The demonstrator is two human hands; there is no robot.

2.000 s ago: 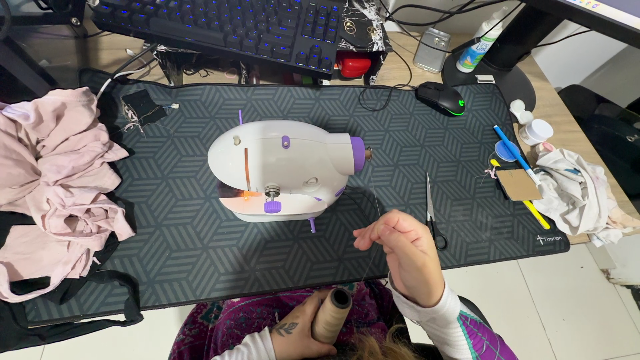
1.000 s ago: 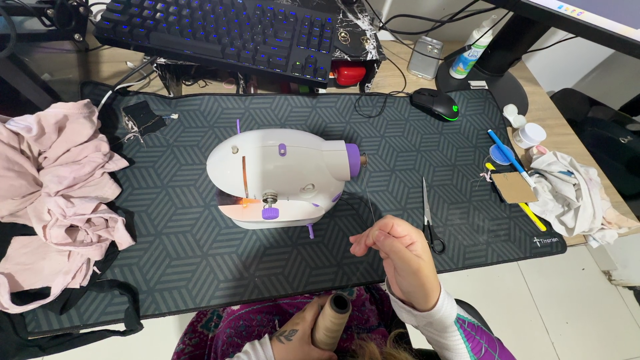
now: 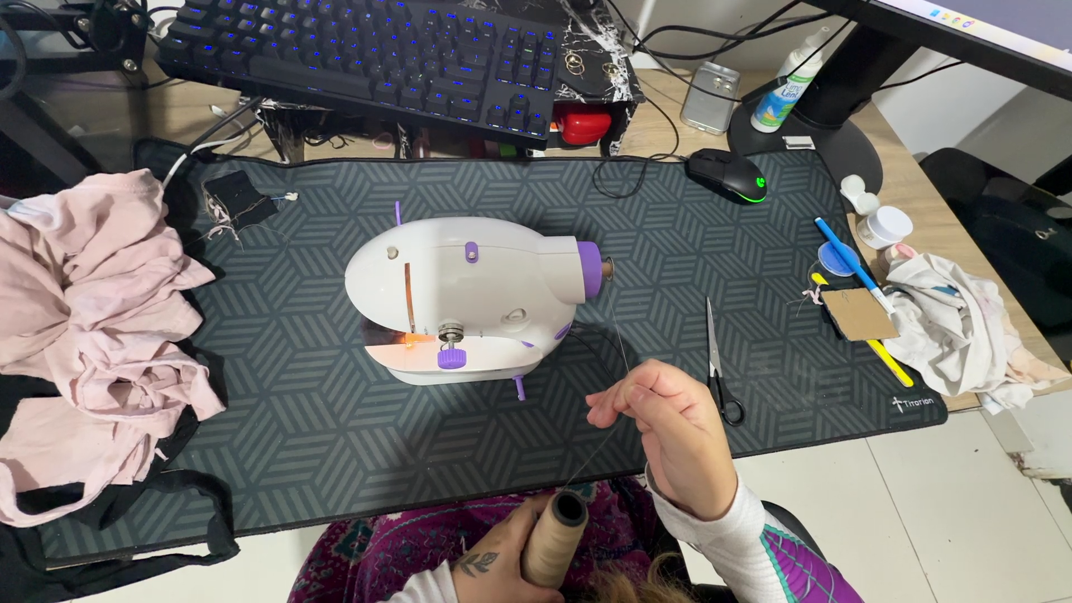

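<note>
A white mini sewing machine point(image 3: 461, 293) with purple parts stands on the dark patterned desk mat point(image 3: 293, 435), its small light lit. My left hand point(image 3: 502, 553) is closed around a cone of beige thread point(image 3: 553, 540) above my lap. A thin thread point(image 3: 621, 335) runs from the bobbin point(image 3: 607, 269) at the machine's purple handwheel point(image 3: 590, 270) to my right hand point(image 3: 662, 410), and on down to the cone. The right hand pinches this thread between its fingers, right of the machine. Scissors point(image 3: 714, 360) with black handles lie just beyond that hand.
Pink cloth point(image 3: 92, 301) is heaped at the left. A keyboard point(image 3: 360, 63) and a mouse point(image 3: 727, 174) are at the back. On the right lie a blue pen point(image 3: 852, 264), a cardboard piece point(image 3: 860, 314), a yellow stick point(image 3: 889, 362), a small jar point(image 3: 885, 226) and white cloth point(image 3: 946, 327).
</note>
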